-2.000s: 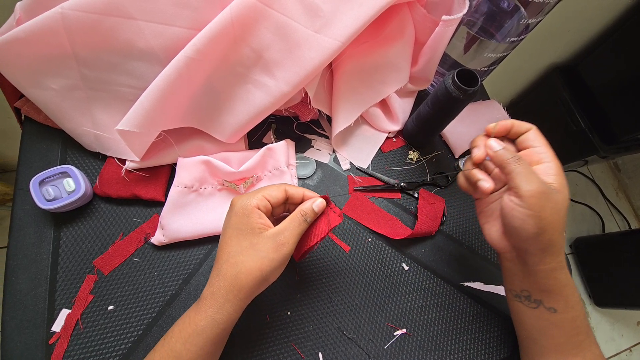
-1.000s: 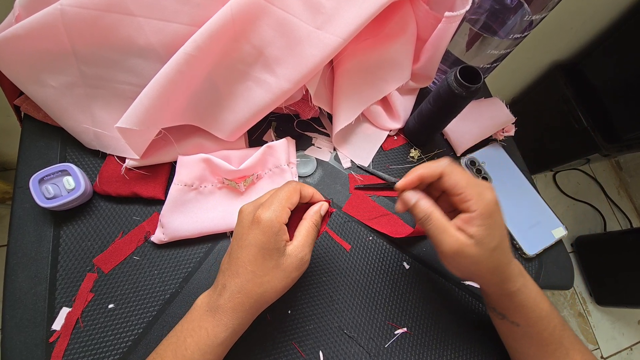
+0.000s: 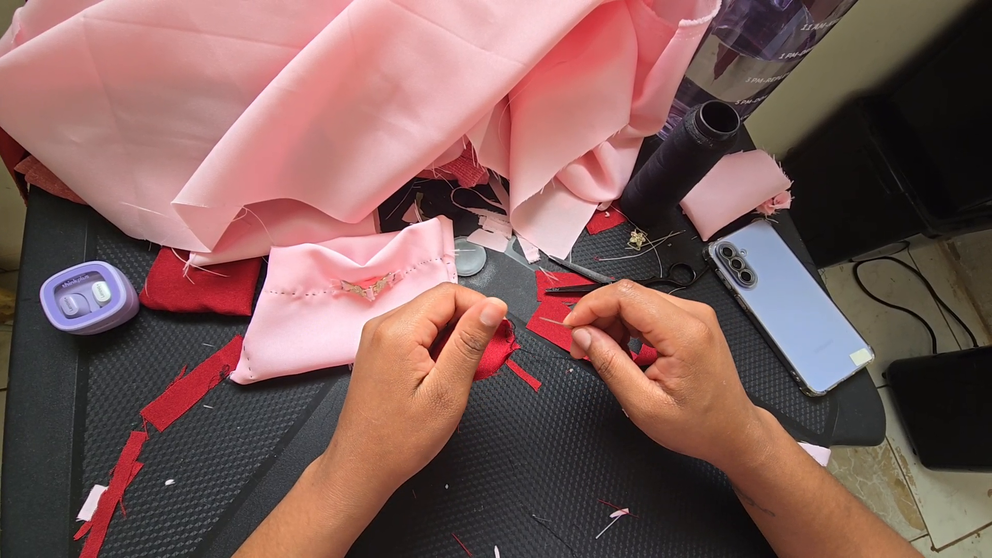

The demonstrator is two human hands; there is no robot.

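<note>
My left hand (image 3: 426, 372) pinches a small piece of red fabric (image 3: 496, 353) with a dark, stitched-looking edge, partly hidden by the fingers. To its right, my right hand (image 3: 659, 356) holds a thin sewing needle (image 3: 553, 322) between thumb and fingertips, its tip toward the left hand. The hands are apart. Behind the left hand lies a small pink fabric pouch (image 3: 310, 318) with dark running stitches and a torn-looking patch. Scissors with black handles (image 3: 682, 275) lie behind the right hand, beside red fabric scraps (image 3: 552, 325).
A large pink cloth (image 3: 310, 101) covers the back. Around the black textured table (image 3: 496, 480) are a purple earbud case (image 3: 89, 297), a folded red cloth (image 3: 201, 283), red strips (image 3: 194, 384), a black thread cone (image 3: 682, 163), a large bottle (image 3: 752, 54) and a phone (image 3: 790, 306).
My right hand was raised at the right, then came left over the scissors, and is now lower and closer to my left hand. The phone shows from one second ago onward.
</note>
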